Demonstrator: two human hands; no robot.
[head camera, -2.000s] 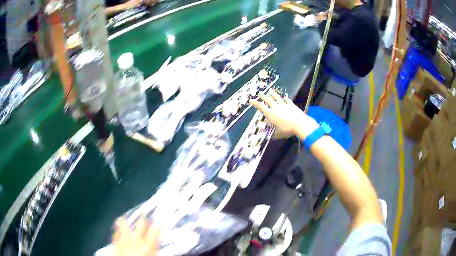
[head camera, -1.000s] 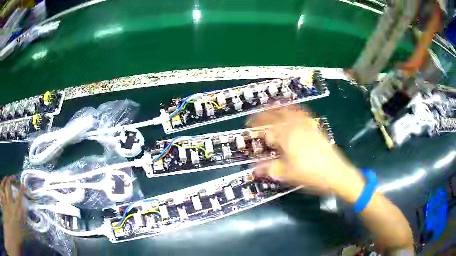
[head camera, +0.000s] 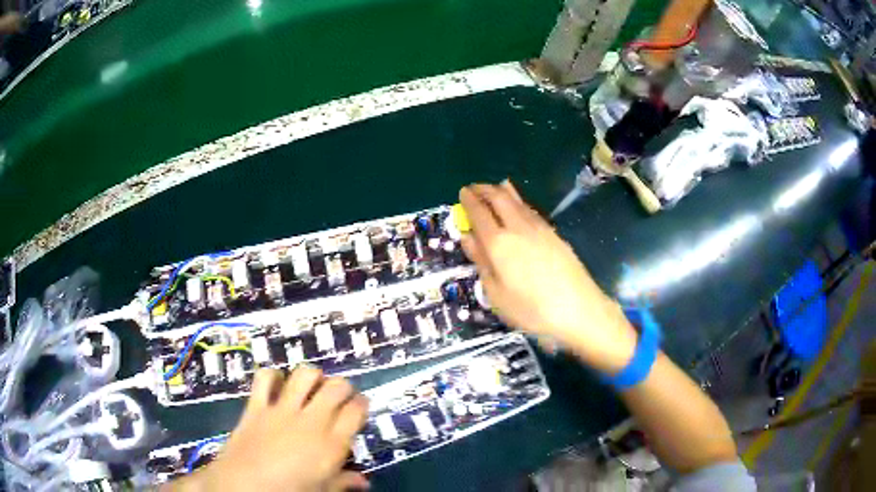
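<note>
Three uncovered power strips lie side by side: the top strip (head camera: 317, 264), the middle strip (head camera: 327, 336) touching or close to it, and the bottom strip (head camera: 461, 389) angled slightly away. White blocks and blue and yellow-green wires show in them. My right hand (head camera: 538, 279), with a blue wristband, lies over the right ends of the top and middle strips, fingers by a yellow part; its grip is hidden. My left hand (head camera: 298, 432) lies over the bottom strip's left half, fingers bent at the middle strip's lower edge; its fingertips' hold is unclear.
Bagged white cords (head camera: 58, 384) lie at the left. A suspended hand tool (head camera: 615, 144) hangs at upper right, beside more bagged cords (head camera: 706, 144). The conveyor's pale edge (head camera: 288, 125) runs behind. A blue stool (head camera: 799, 312) stands at right.
The view has shifted. My left hand has moved from the bagged cords onto the strips. The top and middle strips now lie closer together, and my right hand is at their right ends.
</note>
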